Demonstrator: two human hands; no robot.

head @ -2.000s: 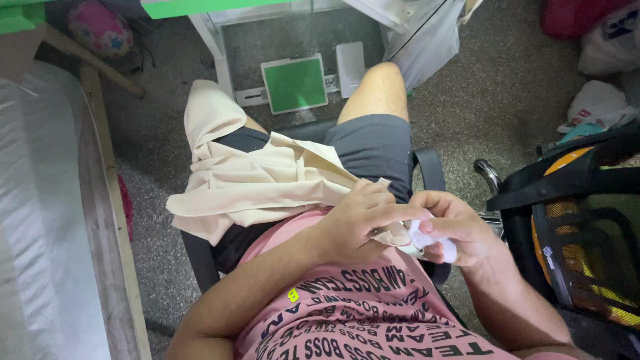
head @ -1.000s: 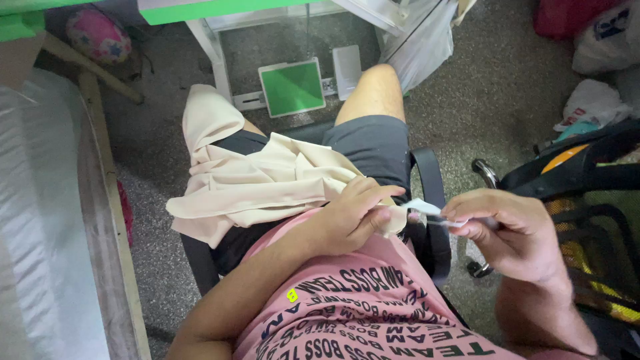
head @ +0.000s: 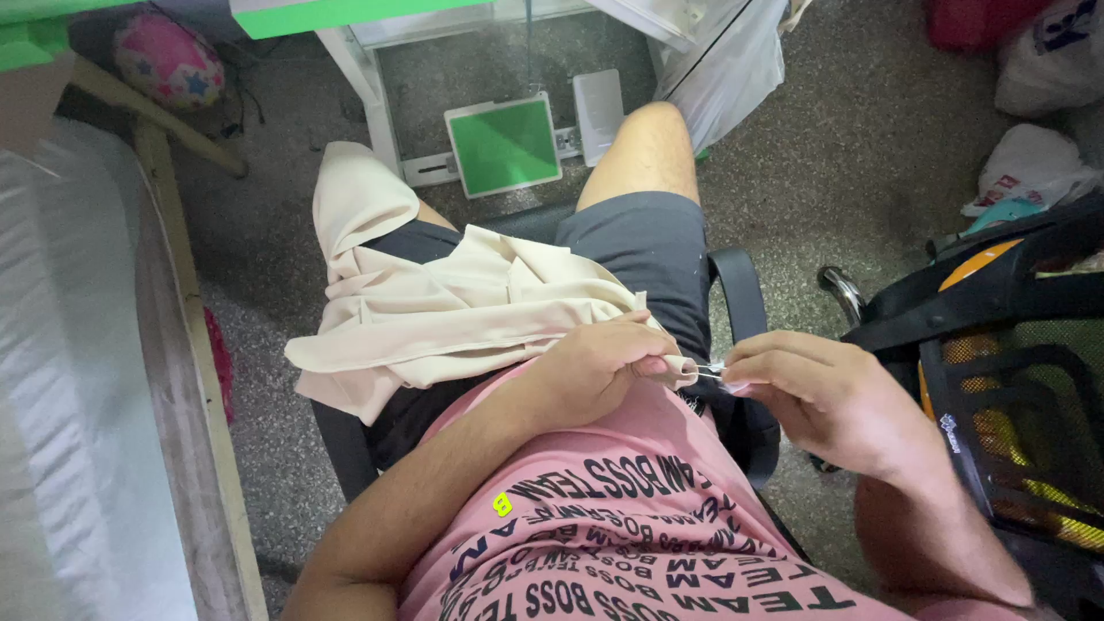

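Note:
Cream-colored fabric [head: 483,293] lies bunched across my lap and over one thigh. My left hand [head: 604,362] pinches a rolled, tube-like end of this fabric [head: 684,371] between thumb and fingers. Just right of it, my right hand [head: 798,392] grips a small whitish piece [head: 736,385] in its fingertips. Two thin pale strands, thread or wire, run from that piece to the opening of the fabric tube. What the whitish piece is, I cannot tell; my fingers cover most of it.
Black chair armrests [head: 739,293] flank my lap. A green-topped pedal [head: 506,145] sits under the table [head: 362,17] ahead. At right stands a black mesh-backed chair [head: 1018,345], with plastic bags [head: 1026,168] beyond it. A wooden frame with pale sheeting [head: 78,371] is at left.
The right hand has moved off to the right of the left hand and then come back near the fabric end. The white piece, larger in view two seconds ago, is now mostly hidden in its fingers.

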